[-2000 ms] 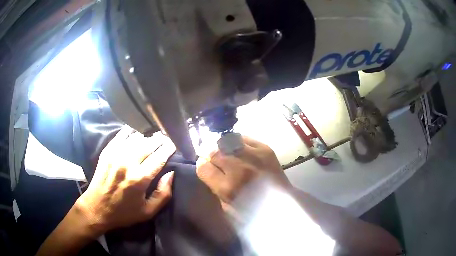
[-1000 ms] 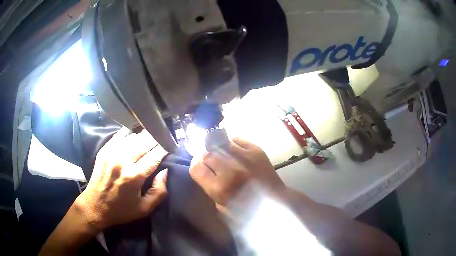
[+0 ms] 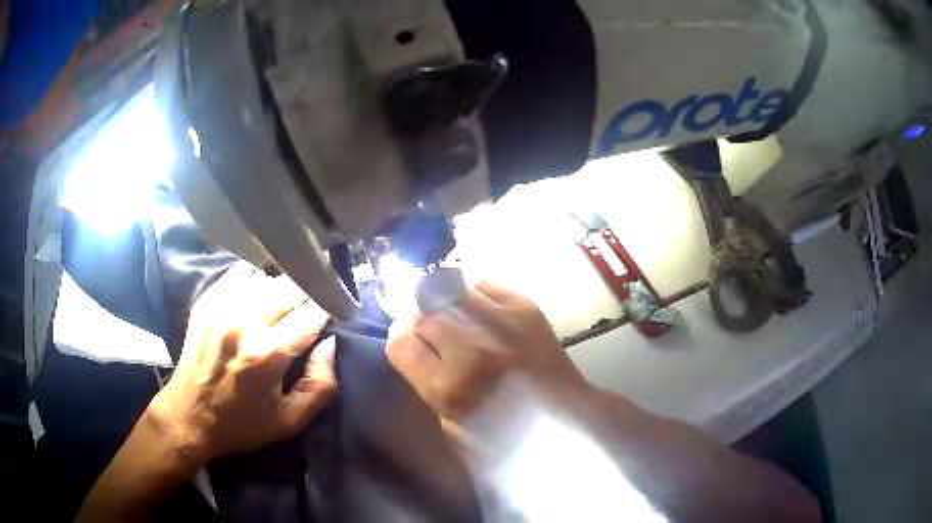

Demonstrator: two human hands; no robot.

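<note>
The dark garment (image 3: 378,429) lies under the head of the off-white sewing machine (image 3: 337,102) and hangs toward me. My left hand (image 3: 240,363) lies on the cloth left of the needle area, thumb and fingers on a fold. My right hand (image 3: 480,352) holds the cloth's edge just right of the needle area, fingers bent beside a pale-grey knob (image 3: 440,289). The folded seam edge (image 3: 360,328) runs between both hands. Presser foot and needle are lost in glare. A white panel (image 3: 107,332) shows at the left.
A red slim tool (image 3: 616,263), perhaps thread snips, lies right of the needle area. Dark brownish scissors (image 3: 751,271) lie further right. The white table's front edge (image 3: 787,373) curves at the right. Strong lamp glare is at upper left. A small blue light (image 3: 914,132) shows at far right.
The view has shifted slightly, so the machine head appears further left than two seconds ago. Both hands keep nearly the same hold; my left hand sits slightly further left in the view.
</note>
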